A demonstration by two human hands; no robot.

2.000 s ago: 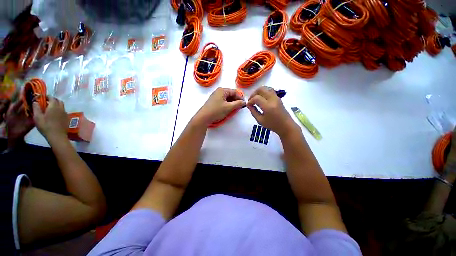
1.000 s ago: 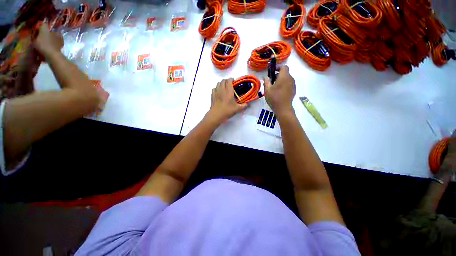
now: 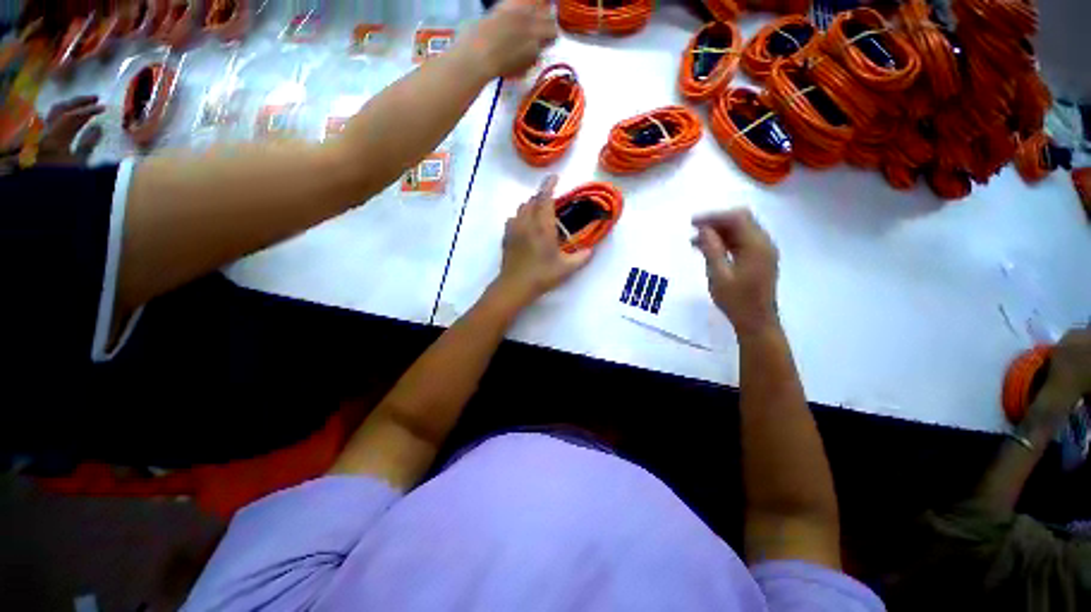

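Note:
My left hand (image 3: 535, 244) holds an orange coiled cable (image 3: 608, 213) against the white table, fingers on its left side. Black parts show in the middle of the coil. My right hand (image 3: 742, 265) is raised to the right of the coil, blurred, with fingers bent; whether it holds something small cannot be told. A label sheet with several black stickers (image 3: 644, 291) lies between my hands, nearer the front edge.
Two tied coils (image 3: 650, 139) (image 3: 549, 115) lie behind my coil. A heap of orange coils (image 3: 837, 102) fills the back right. A neighbour's arm (image 3: 311, 191) reaches across from the left over clear packaging. Another person's hand (image 3: 1067, 368) holds a coil at the right edge.
My right hand has moved right, away from the coil, and the black plug no longer shows in it. My left hand stays on the coil. The neighbour's arm has swung in from the left.

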